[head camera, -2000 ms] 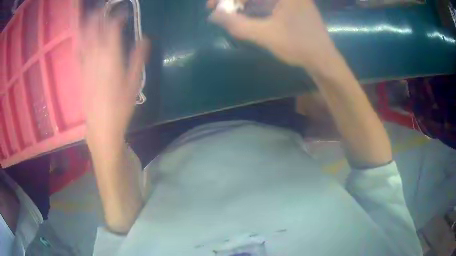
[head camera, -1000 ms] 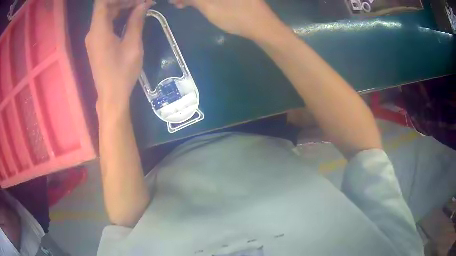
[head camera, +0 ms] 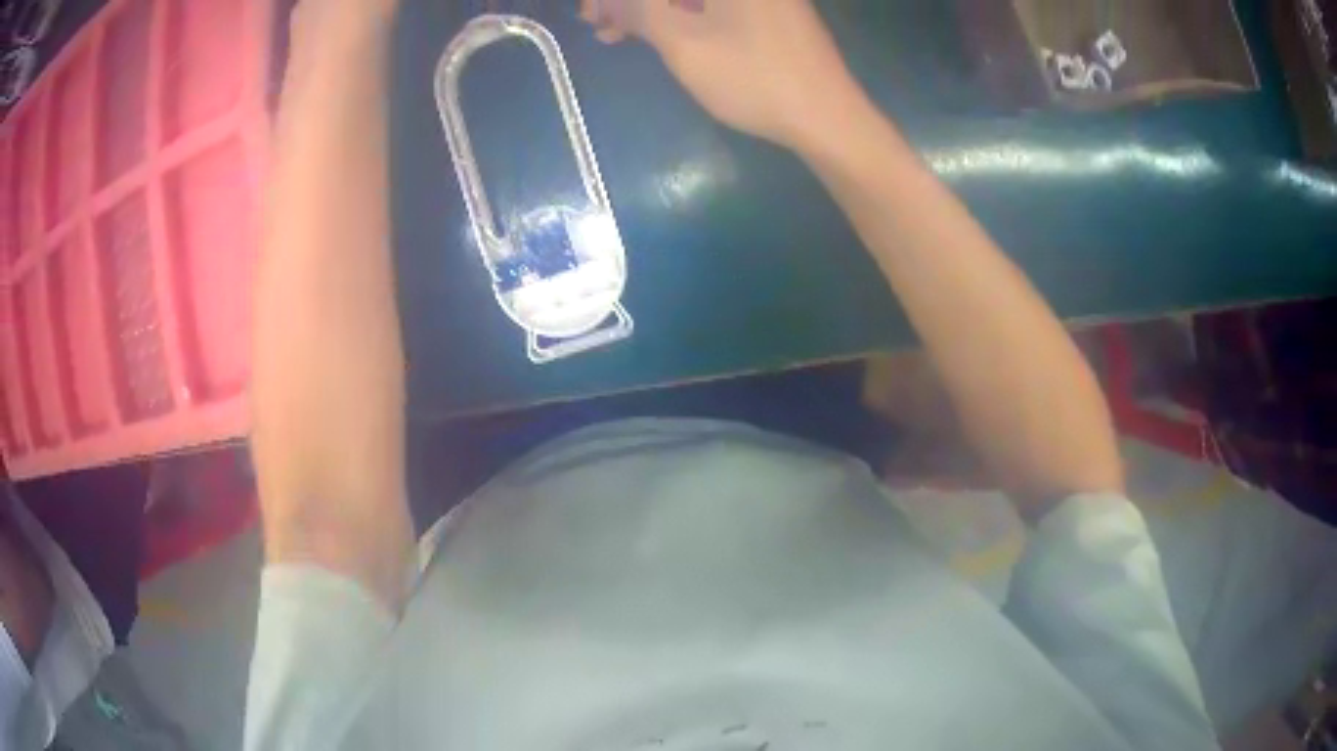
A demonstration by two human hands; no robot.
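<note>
A white oval housing (head camera: pixel 594 286) lies on the dark-green surface in front of me. Its open loop points away, and its round base with a dark blue circuit board is nearest me. A thin white bracket (head camera: pixel 582 346) sticks out below the base. My left hand (head camera: pixel 345 12) is mostly cut off by the top edge, left of the loop; its fingers are out of the picture. My right hand (head camera: pixel 701 44) is at the top edge, right of the loop, with its fingertips partly cut off. Whether it holds a small piece cannot be told.
A salmon-pink ribbed crate (head camera: pixel 142 250) stands at the left. A shallow brown box (head camera: pixel 1188 44) at the upper right holds several small white pieces (head camera: pixel 1097 62). The green surface's near edge (head camera: pixel 763 379) runs across in front of me. Part of a person (head camera: pixel 44 631) shows at lower left.
The housing now lies free of my left hand, farther right in the picture. My left hand has reached forward past the top edge. My right hand has shifted slightly right, staying near the top.
</note>
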